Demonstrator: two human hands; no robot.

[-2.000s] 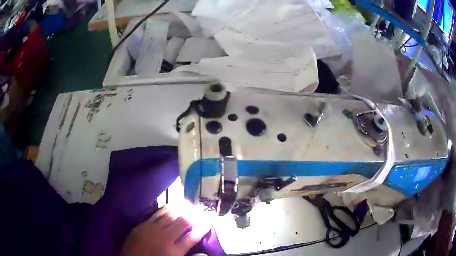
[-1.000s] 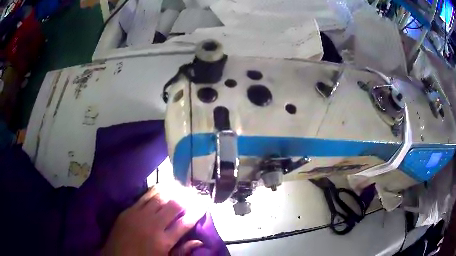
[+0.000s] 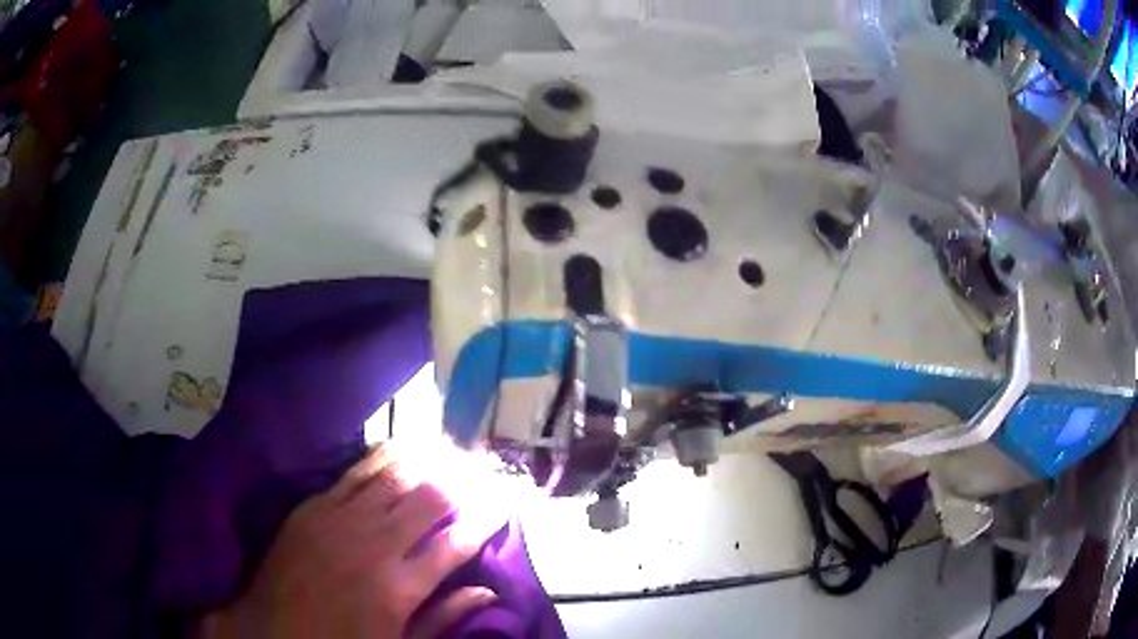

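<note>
A dark purple cloth [image 3: 327,337] lies on the white machine table and runs under the left end of the cream sewing machine head [image 3: 736,300]. My bare left hand [image 3: 356,549] is on the cloth at the bottom, its fingers bent over it and a fold of cloth showing between finger and thumb. The fingertips are beside the needle area [image 3: 481,493], where white glare hides the needle, presser foot and the cloth edge. My right hand is not in view.
Black scissors [image 3: 851,531] lie on the machine bed at right. White sheets [image 3: 699,94] are heaped behind the machine. A black-wrapped knob [image 3: 558,131] stands on the head. A white strip [image 3: 998,406] is tied around its right part.
The view has shifted, so the machine sits higher in the picture than two seconds ago. My left hand stays on the cloth by the needle, and more of its back shows.
</note>
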